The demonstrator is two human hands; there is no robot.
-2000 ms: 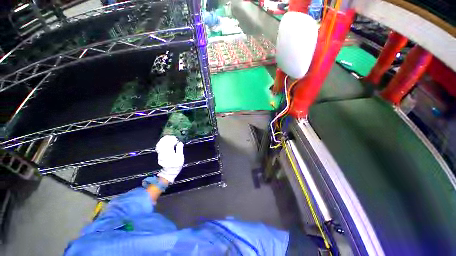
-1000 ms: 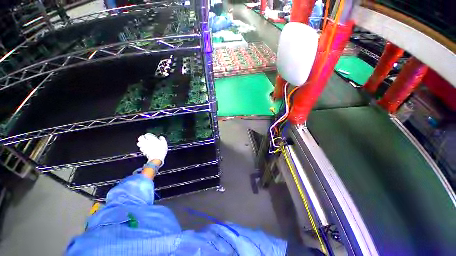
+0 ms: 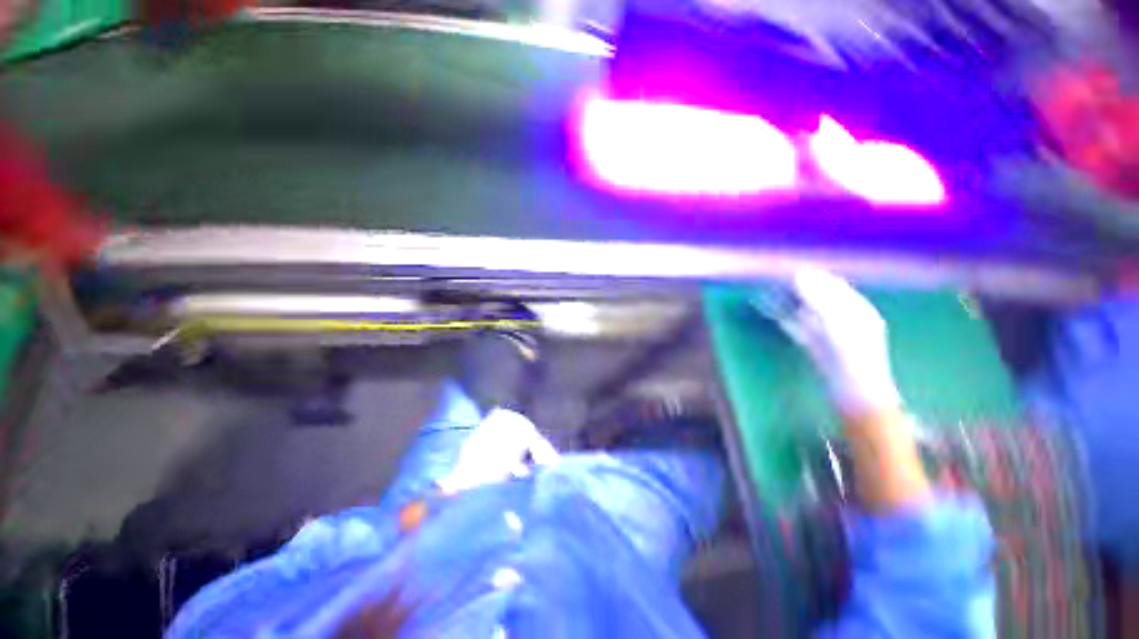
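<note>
The view is strongly blurred. My right hand (image 3: 843, 337), in a white glove, reaches over the green mat (image 3: 962, 362) beside the conveyor rail. A faint pale shape lies by its fingers; I cannot tell if the hand touches or holds it. My left hand (image 3: 497, 449), also gloved in white, is close in front of my blue smock. Its fingers are blurred and no held thing can be made out.
The dark green conveyor belt (image 3: 337, 125) runs across beyond a pale metal rail (image 3: 500, 256). Bright pink-violet lamps (image 3: 687, 147) glow over it. Reddish blurred trays (image 3: 1018, 512) lie at the right, with blue clothing (image 3: 1099, 412) beyond them.
The view has swung right from the wire rack to the conveyor and green mat. My left hand has left the rack shelf, where it released a green circuit board. My right hand has come into view.
</note>
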